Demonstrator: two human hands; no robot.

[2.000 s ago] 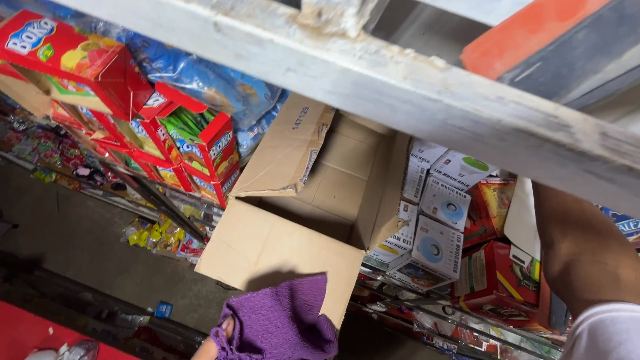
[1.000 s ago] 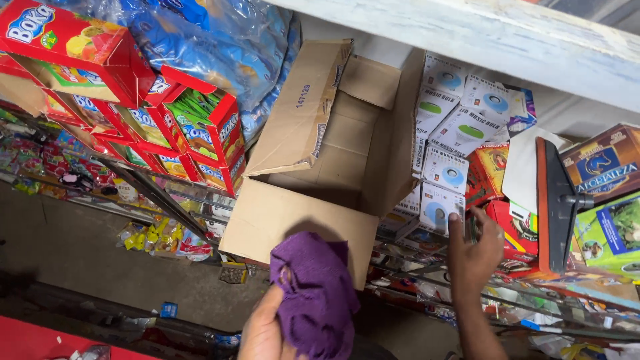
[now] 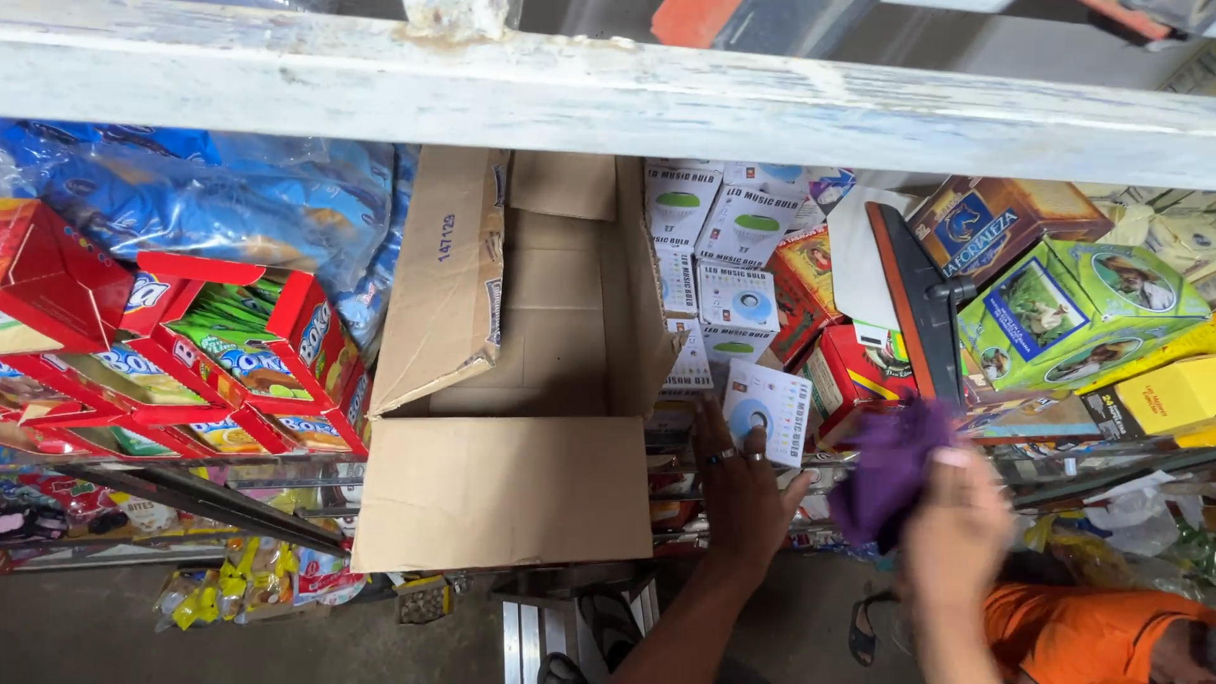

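Note:
My left hand point(image 3: 746, 494), with rings on its fingers, is at the front of the shelf. Its fingers and thumb hold the lower part of a tilted white LED bulb box point(image 3: 781, 407). More white bulb boxes point(image 3: 737, 293) are stacked behind it. Farther right, my right hand point(image 3: 955, 522) is blurred and grips a bunched purple cloth point(image 3: 888, 470), in front of a red box point(image 3: 855, 366). Left of the bulb boxes lies an open, bare-bottomed cardboard box point(image 3: 503, 489), its front flap hanging over the shelf edge.
A white metal beam point(image 3: 608, 95) crosses above the shelf. Red drink-mix boxes point(image 3: 318, 337) and blue plastic packs point(image 3: 247, 204) are at left. A squeegee-like tool point(image 3: 902, 294) leans by a green box point(image 3: 1083, 309). Below are a ladder point(image 3: 521, 632) and a person in orange point(image 3: 1092, 632).
The purple cloth was in my left hand at the cardboard box; now my right hand holds it farther right. My left hand has moved right to the bulb boxes. A front bulb box now sits tilted.

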